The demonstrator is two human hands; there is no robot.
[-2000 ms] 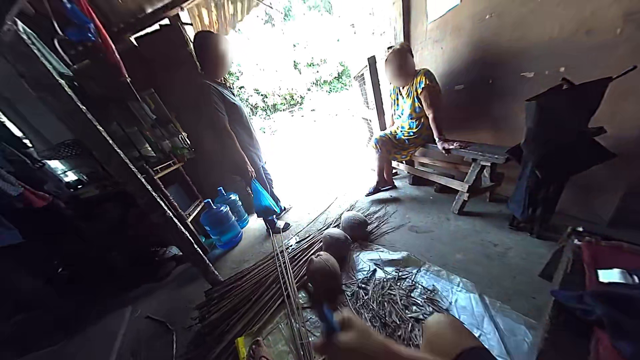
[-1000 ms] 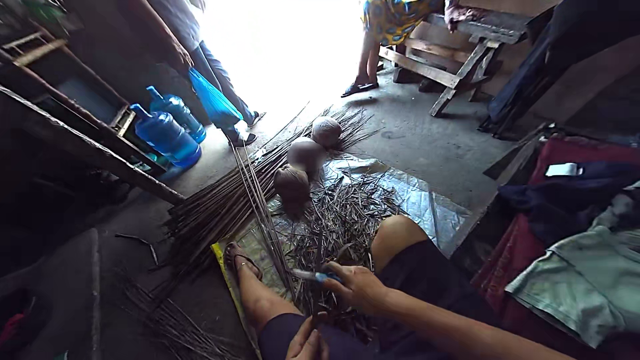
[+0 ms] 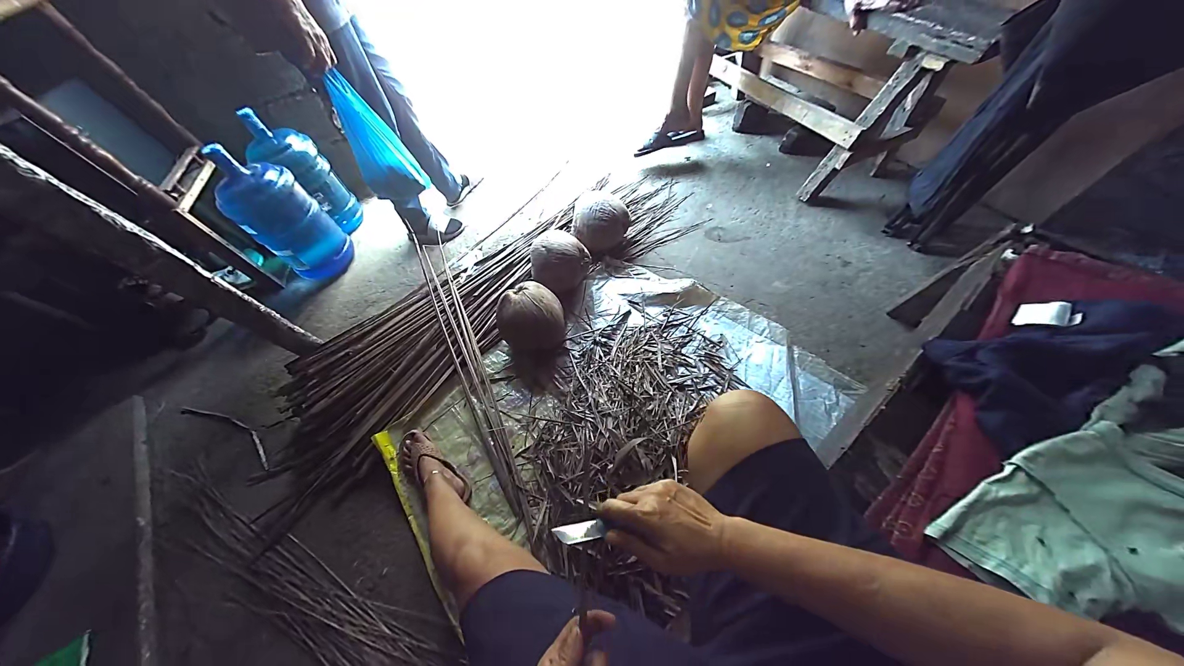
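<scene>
My right hand [image 3: 668,527] grips a knife [image 3: 580,532], whose short pale blade points left across a thin dark strip. Low at the bottom edge, my left hand [image 3: 578,643] pinches that strip, a palm-leaf rib by its look; part of this hand is cut off by the frame. Dark shavings [image 3: 629,398] lie heaped on a plastic sheet [image 3: 814,379] between my legs. Beyond my left foot, a bundle of long thin ribs [image 3: 388,347] lies on the floor. Three coconuts [image 3: 531,316] rest in a row along the bundle's right side.
Two blue water jugs [image 3: 282,217] stand at the left, near a person holding a blue plastic bag [image 3: 375,139]. Another person's legs show beside a wooden bench [image 3: 832,116]. Clothes [image 3: 1073,499] lie at the right. More thin sticks [image 3: 296,573] lie at lower left.
The view has tilted down since the first frame. My left hand has come into sight. The knife in my right hand now lies across the strip.
</scene>
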